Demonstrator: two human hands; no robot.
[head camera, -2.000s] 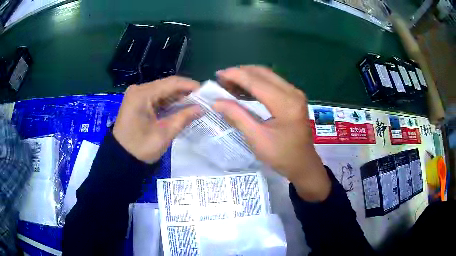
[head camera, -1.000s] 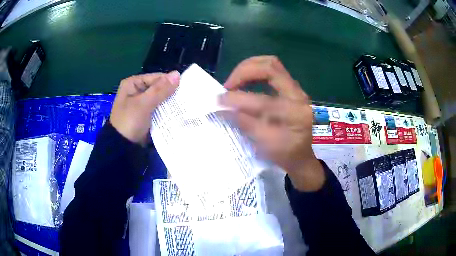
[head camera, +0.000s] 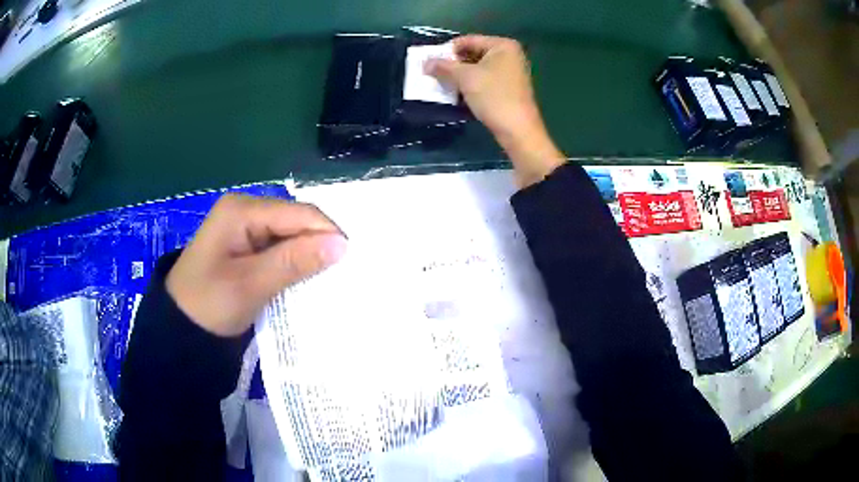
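My right hand (head camera: 499, 89) is stretched out over the green surface and holds a small white label (head camera: 430, 75) at its fingertips, over or against the right one of two black boxes. The left black box (head camera: 361, 85) stands beside it. Whether the label is stuck down cannot be told. My left hand (head camera: 254, 259) pinches the upper edge of a white label sheet (head camera: 377, 348) between thumb and fingers. The sheet is overexposed and lies over other printed sheets, so their outlines merge.
Labelled black boxes stand in rows at the back right (head camera: 725, 102) and on the white work surface (head camera: 650, 273) at right. More boxes (head camera: 68, 151) are at far left. An orange-yellow round object (head camera: 829, 282) is at the right edge. A plaid sleeve (head camera: 33, 395) shows at lower left.
My right hand has moved from the sheet up and forward to the black boxes with a label. My left hand has lowered with the sheet. The two boxes appear further right in view.
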